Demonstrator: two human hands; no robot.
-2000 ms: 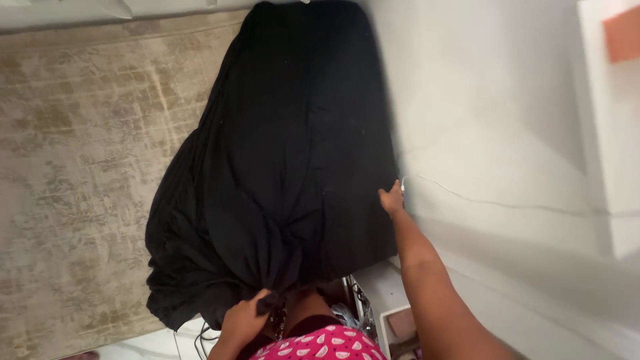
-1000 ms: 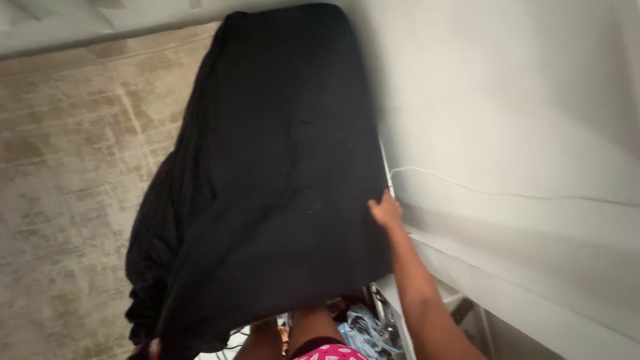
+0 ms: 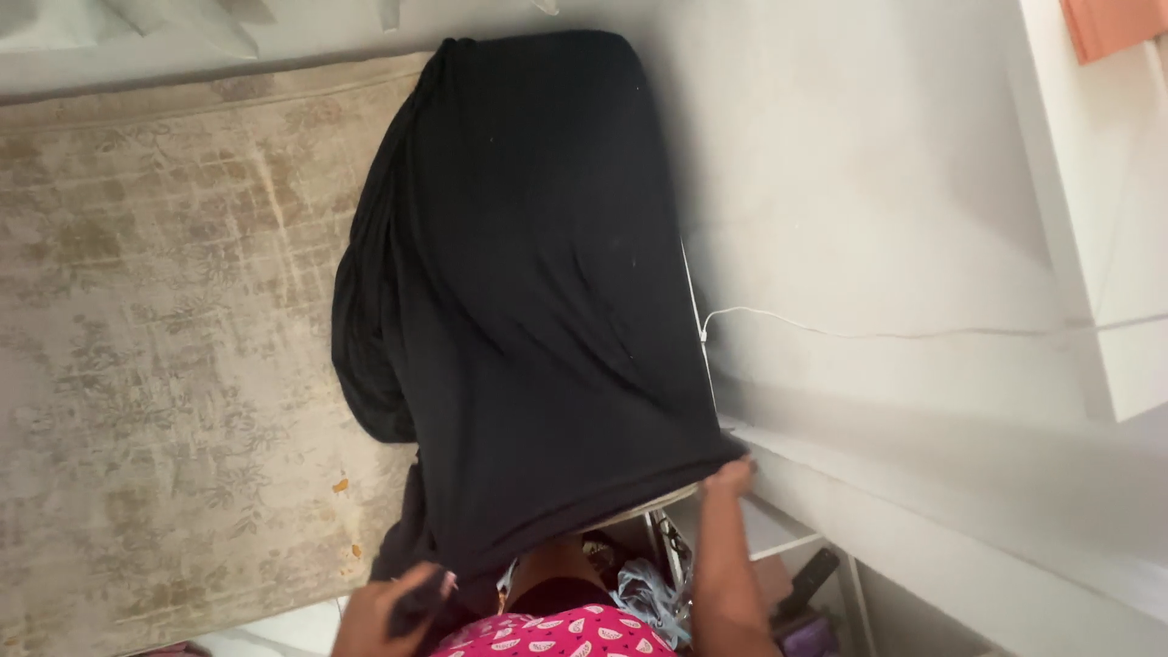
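Observation:
A black cloth (image 3: 547, 274), smooth in the middle and bunched along its left side, covers the right end of a patterned mattress (image 3: 173, 319). My left hand (image 3: 392, 607) grips a gathered part of the cloth at the bottom, beside its lower left corner. At the lower right corner my right hand (image 3: 730, 476) holds the cloth's edge, pulled out a little past the mattress. A strip of the pale mattress edge shows under the cloth near my right hand.
A white wall (image 3: 849, 228) with a thin white cable (image 3: 821, 330) borders the right side. White shelving (image 3: 785, 538) holding a dark object (image 3: 810, 581) and a light blue plastic bag (image 3: 648, 598) are near my legs. A white cabinet (image 3: 1095, 228) juts in at upper right.
My right hand has moved from the cloth's right side down to its lower right corner. The bunched cloth on the left has shifted, baring more of the mattress near the bottom.

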